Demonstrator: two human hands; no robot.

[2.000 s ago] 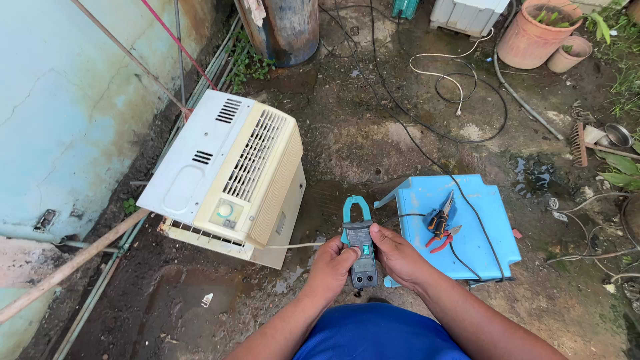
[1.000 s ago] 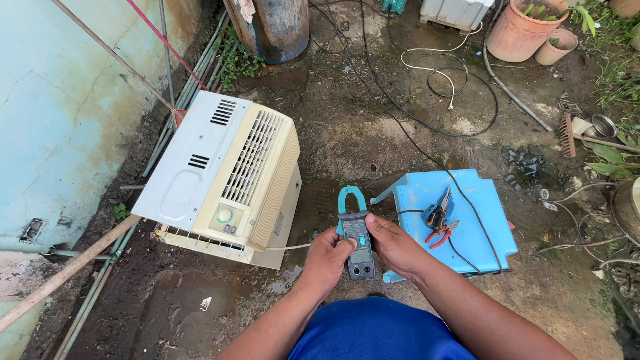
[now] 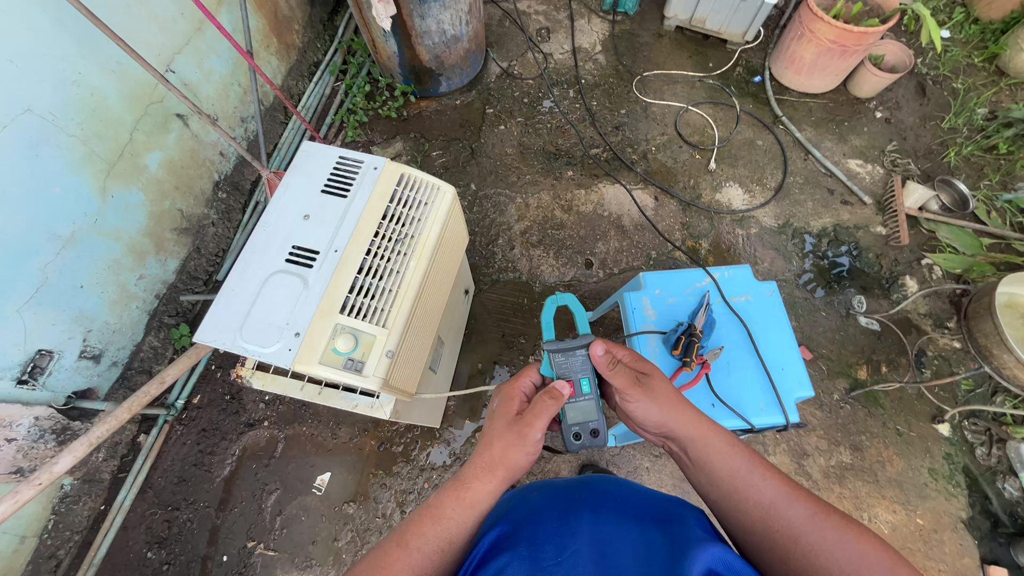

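Note:
Both of my hands hold a teal and grey clamp meter (image 3: pixel 582 400), its closed jaw ring pointing away from me. My left hand (image 3: pixel 516 416) grips its left side, the thumb on a red button. My right hand (image 3: pixel 640 392) holds the right side near the top of the body. The meter's screen looks blank. To the left stands a cream window air conditioner (image 3: pixel 400 264) with a pale cord running from its lower front toward my left hand. On a blue plastic stool (image 3: pixel 752 328) at the right lie orange-and-black-handled pliers (image 3: pixel 690 336) and red-handled pliers (image 3: pixel 702 368).
A black cable (image 3: pixel 632 192) crosses the wet ground and the stool. Near the top stand a rusty metal drum (image 3: pixel 432 48) and a clay-coloured pot (image 3: pixel 824 48). A rake head (image 3: pixel 895 212) lies at right. Pipes and a wooden pole (image 3: pixel 104 432) run along the wall at left.
My right hand has shifted from beside the clamp jaw down to the right edge of the meter's body since one second ago. The meter stays in both hands.

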